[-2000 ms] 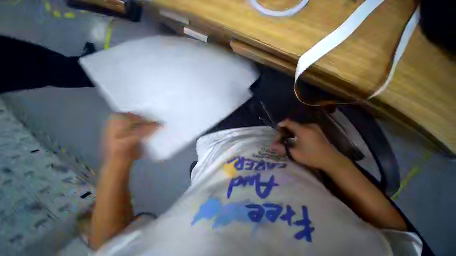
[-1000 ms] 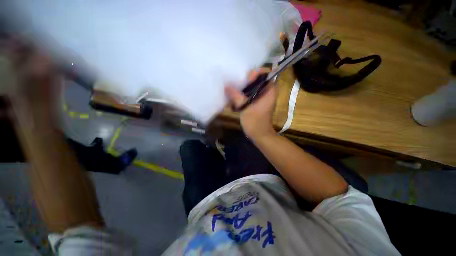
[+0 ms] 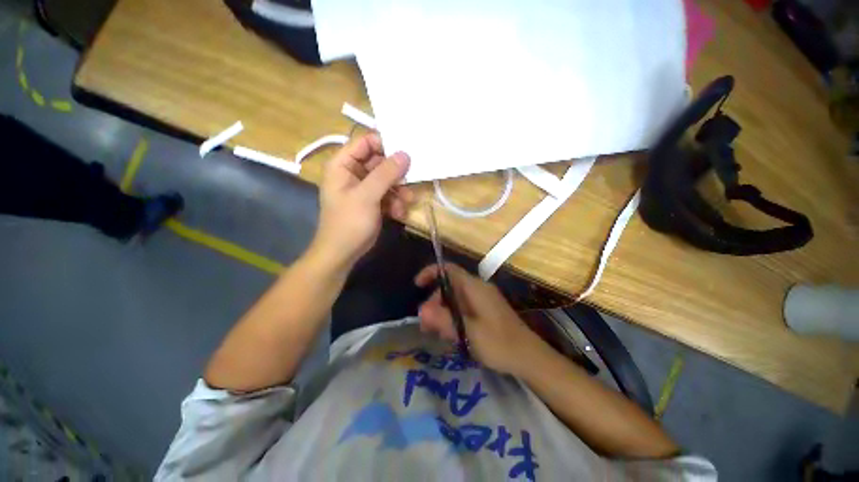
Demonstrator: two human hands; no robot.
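A large white sheet [image 3: 509,85] lies over the table's back part, with a notch at its left edge. My left hand [image 3: 356,193] pinches its near left corner between thumb and fingers. My right hand [image 3: 471,311] holds the scissors [image 3: 441,259] by the handles below that corner. The blades point up toward the corner and look closed, apart from the sheet. A thin white tape ring [image 3: 492,209] lies partly under the sheet's near edge. A white backed strip [image 3: 537,226] runs from under the sheet to the table edge.
A black head strap [image 3: 659,207] lies on the wood table [image 3: 744,282], right of the sheet. A pale cylinder [image 3: 824,311] is at the far right. Liner scraps [image 3: 267,158] lie along the left table edge. Another dark strap [image 3: 292,28] shows at the top left. A person's leg [image 3: 56,179] is at the left.
The white sheet has moved from close before the camera onto the table. My left hand has come in to its near corner. My right hand has drawn back toward my body with the scissors.
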